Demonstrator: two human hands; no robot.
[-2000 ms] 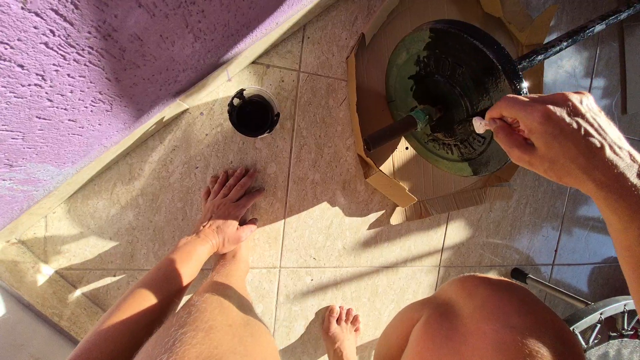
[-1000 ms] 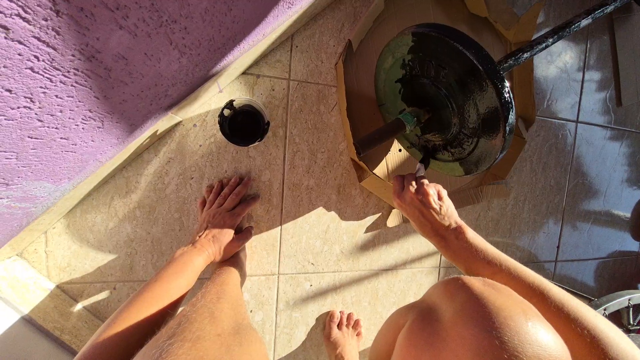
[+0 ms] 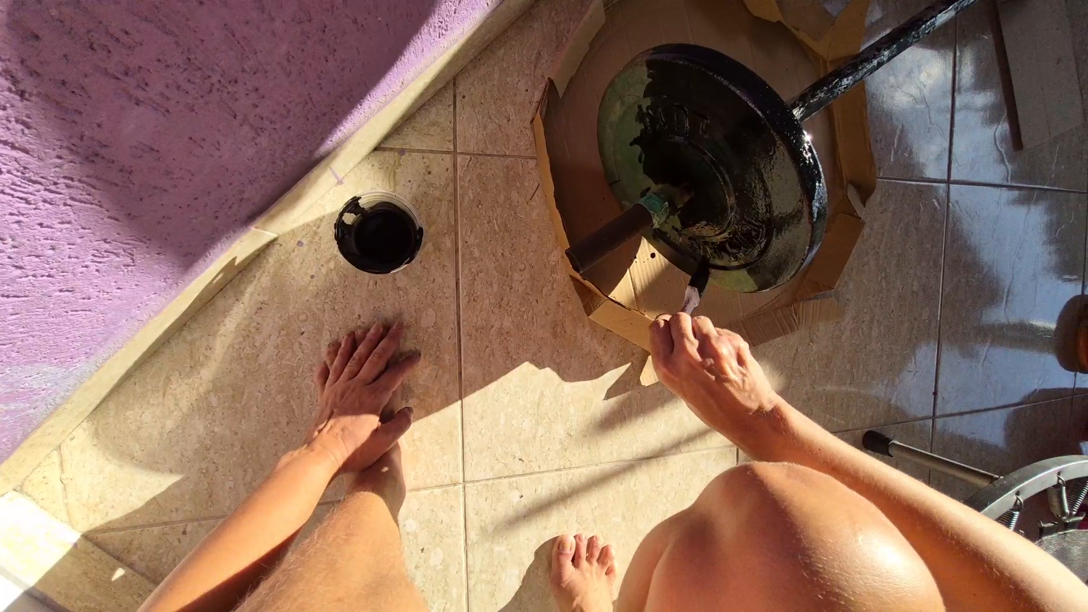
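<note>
My right hand (image 3: 710, 365) grips a small paintbrush (image 3: 694, 289), its black bristles at the lower edge of a round weight plate (image 3: 722, 161). Wet black paint covers much of the plate; green surface shows at its left and bottom. The plate stands tilted on a bar, whose dark sleeve (image 3: 614, 238) points down-left and whose black shaft (image 3: 880, 55) runs up-right. Flattened cardboard (image 3: 620, 321) with raised edges lies under it. My left hand (image 3: 364, 387) rests over my foot with nothing visible in it, fingers spread. Above it stands an open cup of black paint (image 3: 380, 238).
A rough purple wall (image 3: 187, 102) with a pale skirting runs along the left. At the lower right are a round metal frame with springs (image 3: 1020, 497) and a black-tipped metal leg (image 3: 926, 457). Light tiles (image 3: 544, 433) cover the floor, and a board lies at the upper right.
My right hand, with the brush, has moved from the right side of the plate to below its lower edge. My left hand has stayed over the foot.
</note>
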